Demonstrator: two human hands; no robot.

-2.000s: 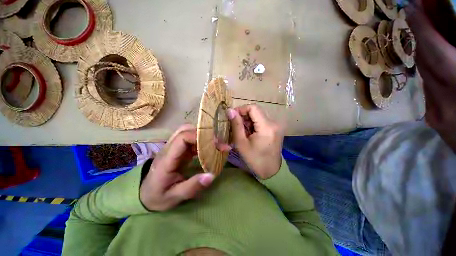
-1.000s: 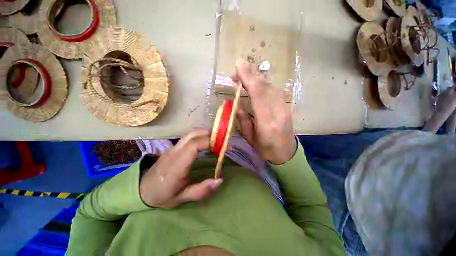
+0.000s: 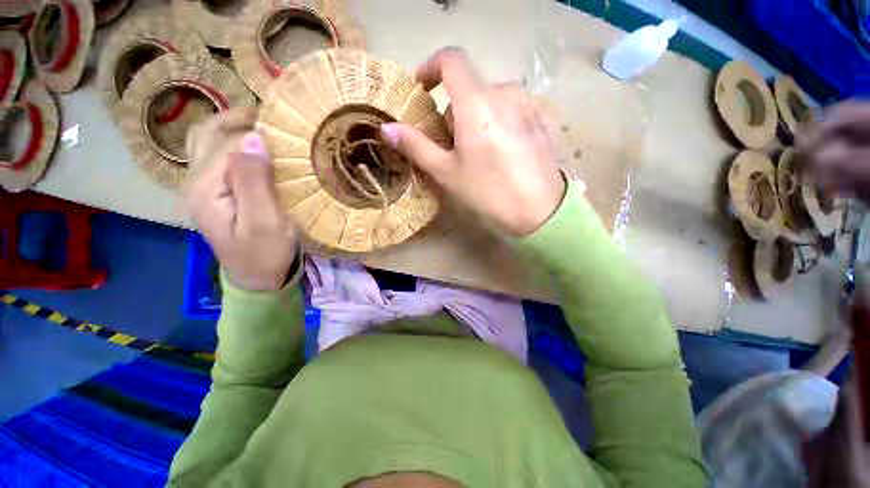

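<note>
A tan woven ring (image 3: 305, 205) lies face up between my hands, over the table's left part. Brown cord (image 3: 358, 172) is loosely curled in its central hole. My left hand (image 3: 238, 195), partly blurred, grips the ring's left rim. My right hand (image 3: 491, 143) grips its right side, with the thumb at the hole's edge and the fingers over the outer rim. I cannot tell whether another ring lies under it. The tan glue board (image 3: 596, 114) is partly hidden behind my right hand.
Red-trimmed rings (image 3: 181, 119) lie at the left and upper left. A white squeeze bottle (image 3: 639, 50) lies at the back. Corded rings (image 3: 758, 195) stand at the right, near another person's blurred hand (image 3: 844, 148). A red object (image 3: 57, 243) is below the table's left edge.
The view has shifted left. My hands have moved left and up, where the corded ring lay. The ring held edge-on, showing its red band, is no longer seen that way.
</note>
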